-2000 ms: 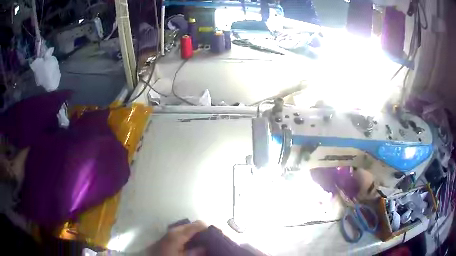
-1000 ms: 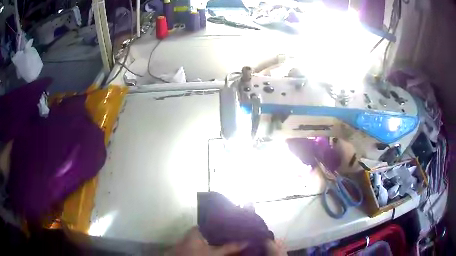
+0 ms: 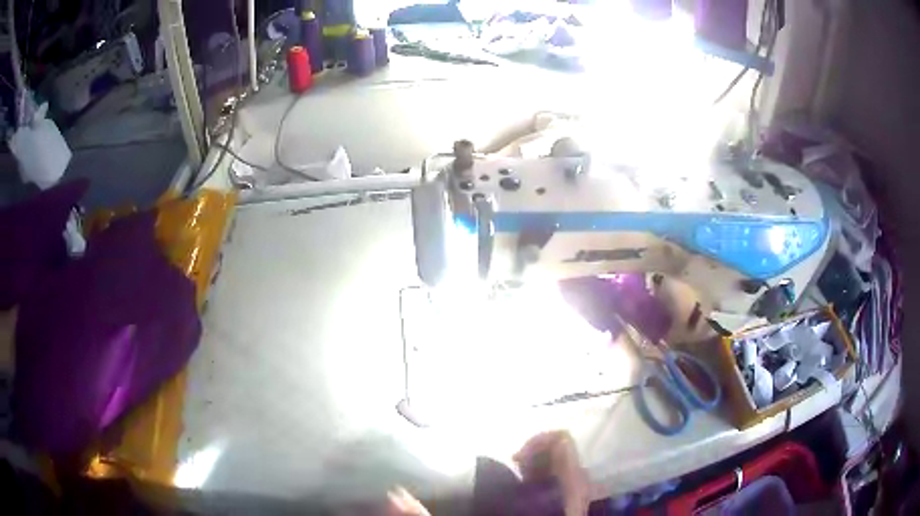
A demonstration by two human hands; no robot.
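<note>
A dark purple fabric piece (image 3: 494,486) is at the bottom edge, partly cut off. My right hand (image 3: 555,470) is at its right side with curled fingers, gripping it. Only blurred fingertips of my left hand (image 3: 408,501) show, left of the fabric; whether they touch it is unclear. The white sewing machine with a blue stripe (image 3: 605,224) stands beyond my hands. White glare hides its needle and presser foot. A purple piece (image 3: 627,302) lies under the machine arm. Blue-handled scissors (image 3: 678,391) lie right of the needle area.
A purple fabric stack (image 3: 111,323) lies on yellow plastic (image 3: 192,247) at left. A box of white-grey scraps (image 3: 792,363) sits at the table's right, above a red basket (image 3: 757,474). Red thread (image 3: 299,69) and purple spools (image 3: 361,52) stand behind the white table (image 3: 272,333).
The view has shifted, so the machine appears further left. The fabric, spread between my hands a second ago, is now lower and mostly out of view. My right hand shows more; my left shows less.
</note>
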